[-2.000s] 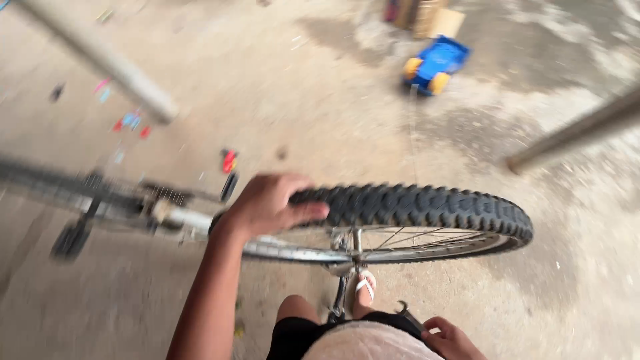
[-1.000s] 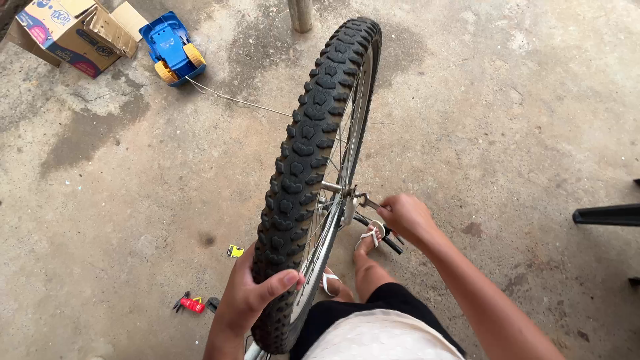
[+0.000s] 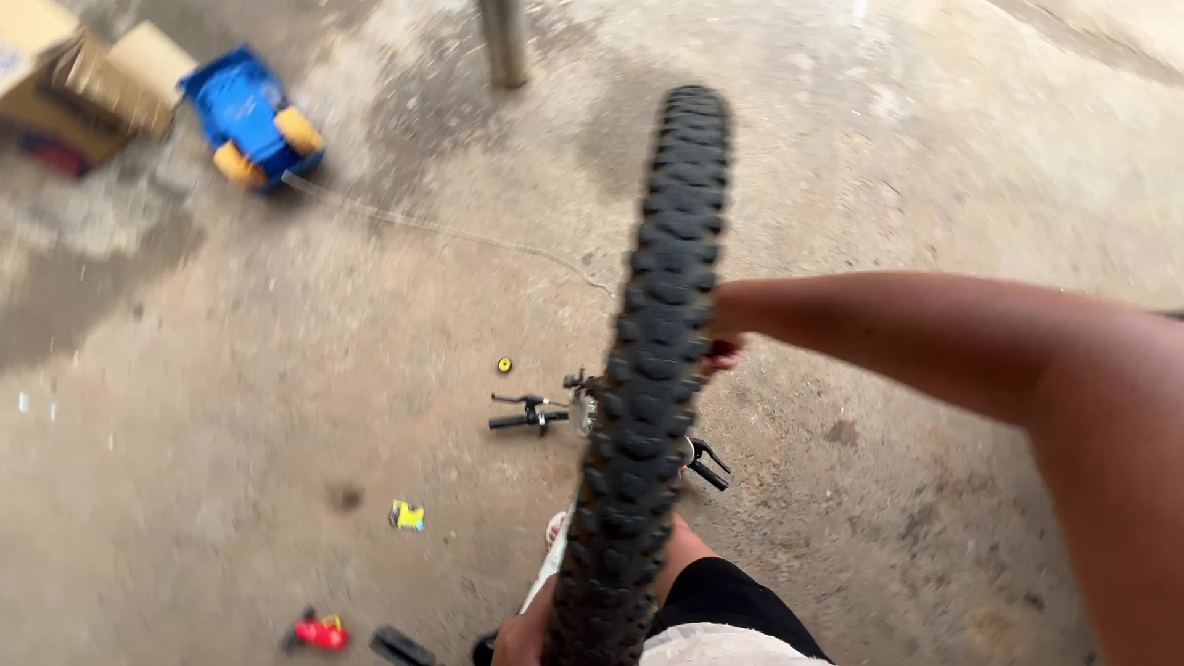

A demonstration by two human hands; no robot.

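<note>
A knobby black bicycle tire (image 3: 657, 351) stands edge-on to me, on an upturned bicycle whose handlebar grip (image 3: 527, 421) and brake lever lie low near the ground. My left hand (image 3: 525, 636) is at the tire's lower left side by the bottom edge, its fingers mostly hidden by the tire and frame. On the other side, my right hand (image 3: 723, 353) is bent in behind the wheel near its middle. The tire covers most of it, so what it touches cannot be told.
A blue toy truck (image 3: 245, 116) with yellow wheels and a string lies beside a cardboard box (image 3: 79, 92). A post (image 3: 502, 42) stands beyond the wheel. A small yellow wheel (image 3: 504, 364), a yellow scrap (image 3: 407, 516) and a red toy (image 3: 319, 631) lie on the concrete.
My right hand, seen at the wheel's axle a second ago, has gone behind the tire. The wheel now appears edge-on. My left hand remains at the tire's lower part.
</note>
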